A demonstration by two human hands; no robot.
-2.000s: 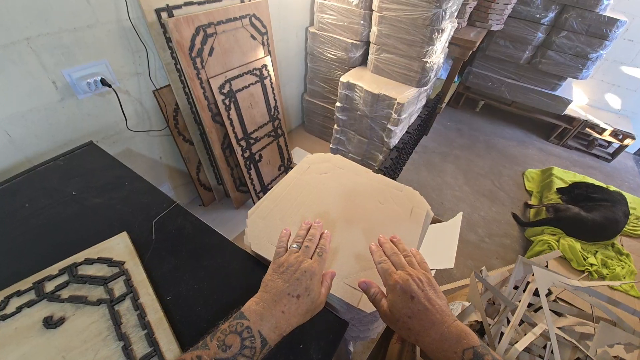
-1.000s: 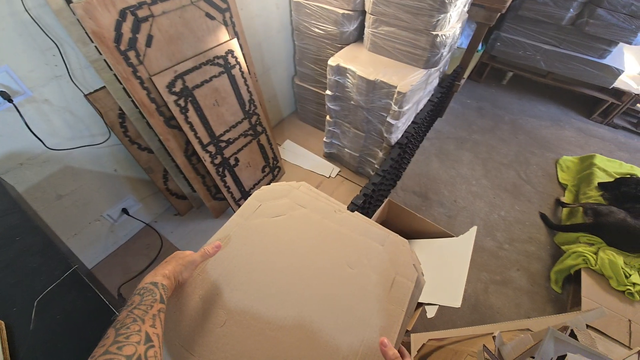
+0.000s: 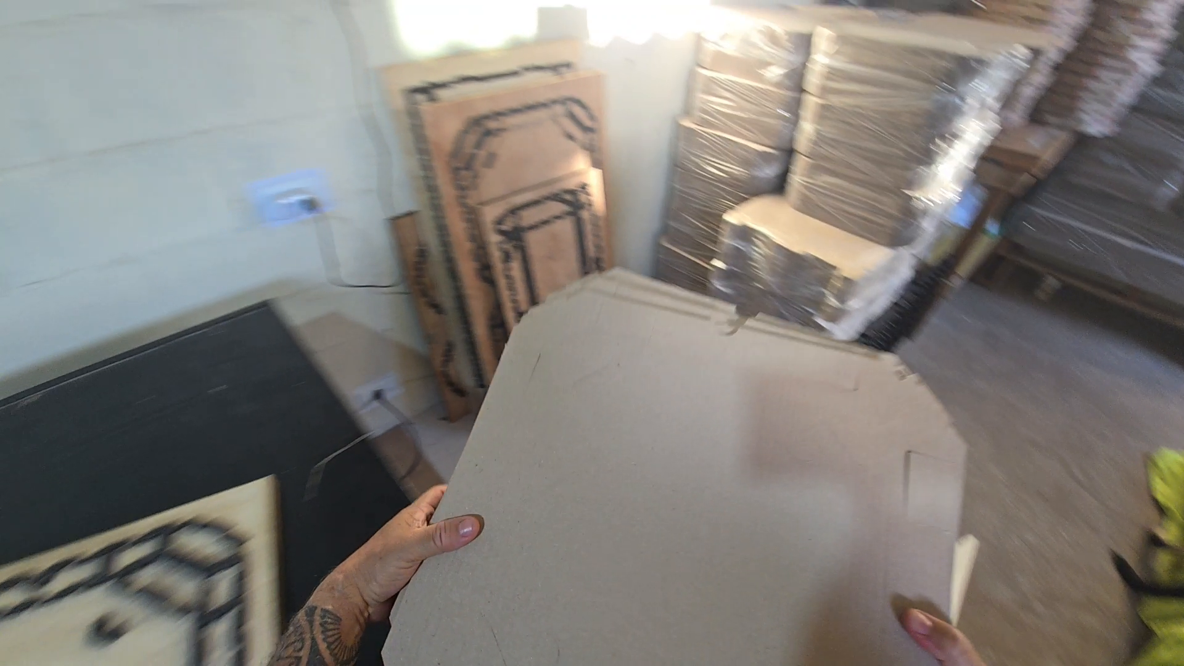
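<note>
Both of my hands hold a stack of flat die-cut cardboard sheets (image 3: 684,481) with angled corners. My left hand (image 3: 398,555) grips its left edge, thumb on top and fingers under the edge. At the lower right, my right hand (image 3: 939,638) holds the opposite edge; only its thumb and a little of the hand show. The sheets look slightly uneven along the far edge. To the left, a wooden cutting die (image 3: 264,573) with dark strips lies on a black tabletop (image 3: 185,407).
Die boards (image 3: 532,139) lean against the wall near a socket (image 3: 289,199) with a plugged-in cable. Plastic-wrapped cardboard stacks (image 3: 860,139) stand behind. At the right edge, a green cloth (image 3: 1167,555) lies on the floor with part of a dark animal.
Two seconds ago my hands lay flat on top of the cardboard; now they grip its opposite sides. The stack appears raised and closer. The view has swung back left since one second ago.
</note>
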